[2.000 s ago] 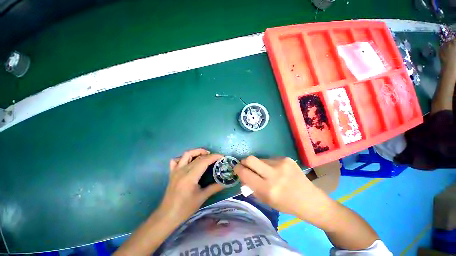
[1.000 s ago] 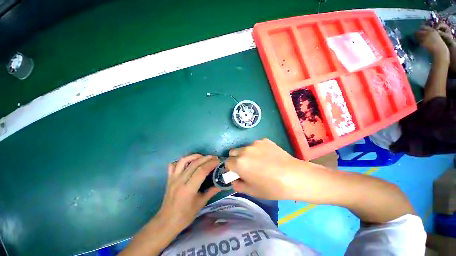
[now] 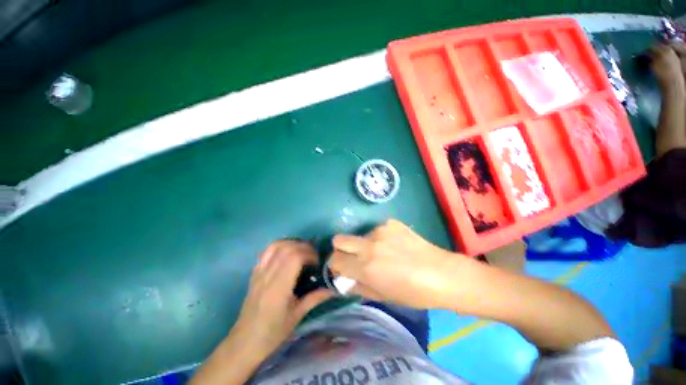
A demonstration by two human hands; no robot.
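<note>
A small round grey housing (image 3: 329, 274) is at the bench's near edge, mostly hidden between my hands. My left hand (image 3: 280, 284), blurred, curls around its left side with the thumb at the near side. My right hand (image 3: 376, 262) is closed over the housing's right side and face. A white hand tool (image 3: 344, 285) shows below its fingers; the tool's tip is hidden. A second housing (image 3: 377, 181) stands face up farther forward on the bench, with a thin lead wire and small pale plug (image 3: 319, 150) to its left.
A coral-red parts tray (image 3: 481, 134) lies right, with dark small parts (image 3: 471, 174) and white small parts (image 3: 519, 169) in near pockets. Another housing (image 3: 71, 95) is on the green belt beyond the white edge strip (image 3: 248, 101). A neighbour's arm (image 3: 669, 94) is far right.
My right hand has moved over the housing, covering the face that showed two seconds ago, with the white tool still in it. My left hand stays around the housing. The camera view has shifted slightly.
</note>
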